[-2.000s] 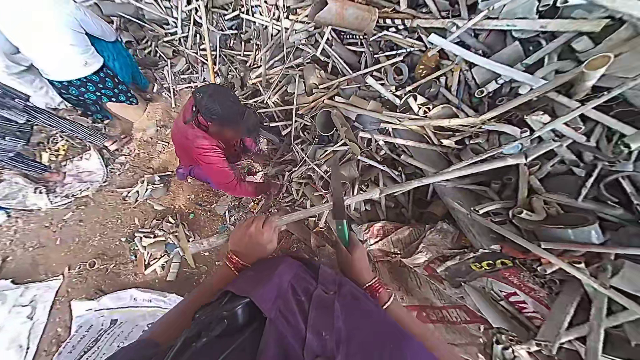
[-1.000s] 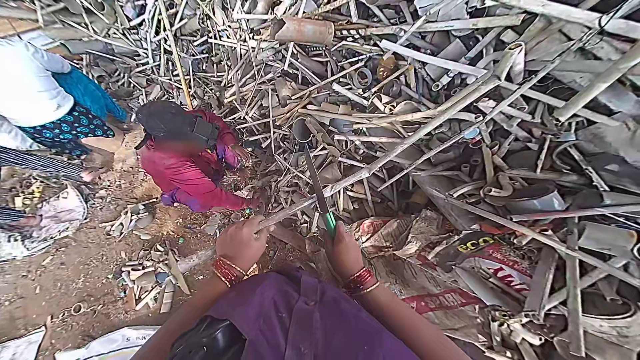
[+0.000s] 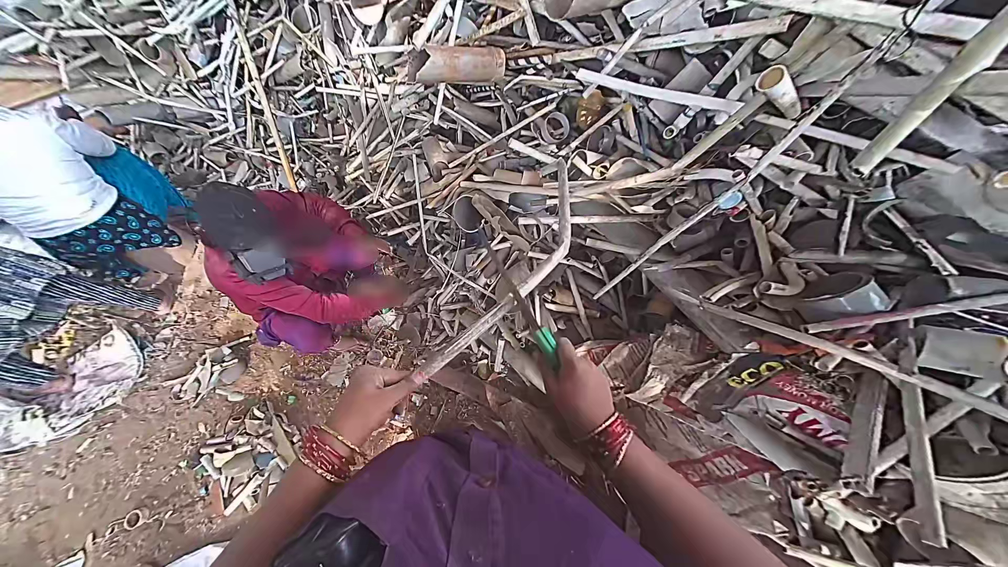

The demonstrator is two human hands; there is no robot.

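Note:
My left hand (image 3: 376,400), with red and gold bangles at the wrist, grips the near end of a pale, dirty plastic pipe (image 3: 480,323) that slants up to the right and bends near its far end. In my right hand (image 3: 579,390) is the green handle of a long, dark blade (image 3: 516,293), perhaps a saw or knife. The blade crosses the pipe around its middle and points up and away to the left. Whether its edge touches the pipe I cannot tell.
A large heap of scrap pipes (image 3: 630,181) spreads ahead and right. Close on the left a person in red (image 3: 268,268) crouches; others sit farther left. Printed sacks (image 3: 795,409) lie at the right. A small pile of pipe pieces (image 3: 244,461) rests on the dirt at lower left.
A long straight pipe stretched from my left hand far up to the right; the pipe in it now is shorter and bent. The green-handled blade has stayed in my right hand.

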